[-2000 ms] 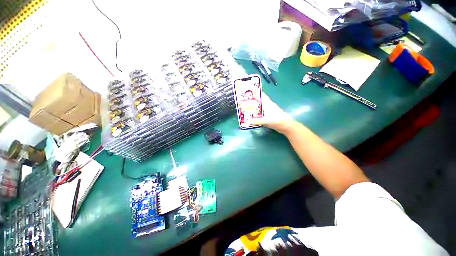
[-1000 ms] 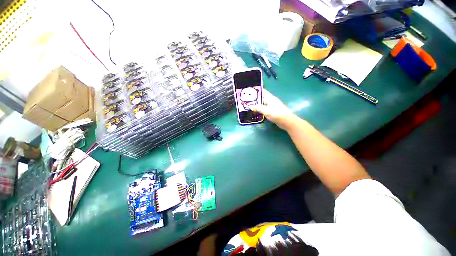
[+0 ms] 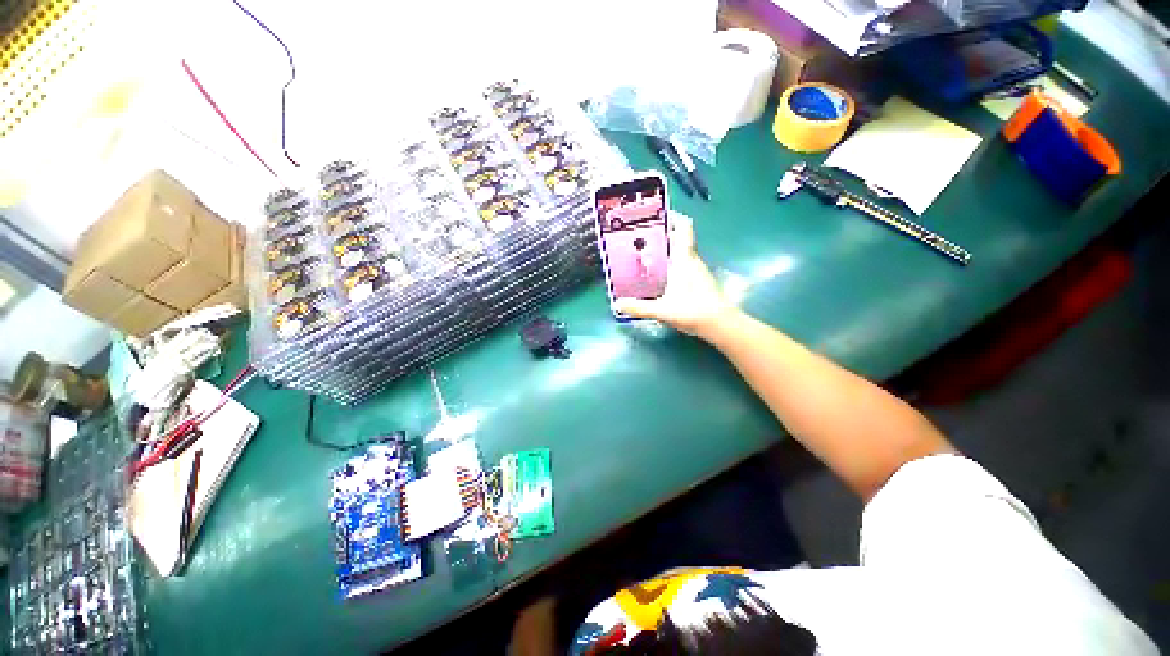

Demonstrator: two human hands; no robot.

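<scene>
My right hand (image 3: pixel 693 288) holds a white-edged smartphone (image 3: pixel 634 250) upright above the mat, beside the front right corner of the tray stack. Its screen is lit, with pink images, and a digit lies over its lower edge. My left hand cannot be made out; a small blurred skin-coloured patch shows at the bottom edge, and I cannot tell what it is. A small black housing (image 3: pixel 545 337) lies on the green mat (image 3: pixel 642 423), left of and below the phone, untouched.
Stacked clear blister trays (image 3: pixel 423 308) stand at centre left. A blue circuit board (image 3: pixel 373 515) is wired to a green board (image 3: pixel 527 492) near the front edge. Calipers (image 3: pixel 879 215), yellow tape (image 3: pixel 813 117) and pens lie right; a notebook (image 3: pixel 167 513) and carton (image 3: pixel 154 250) left.
The phone's screen image has changed. The digit has moved from over the lower screen to the phone's bottom edge. The view has shifted slightly since the earliest frame.
</scene>
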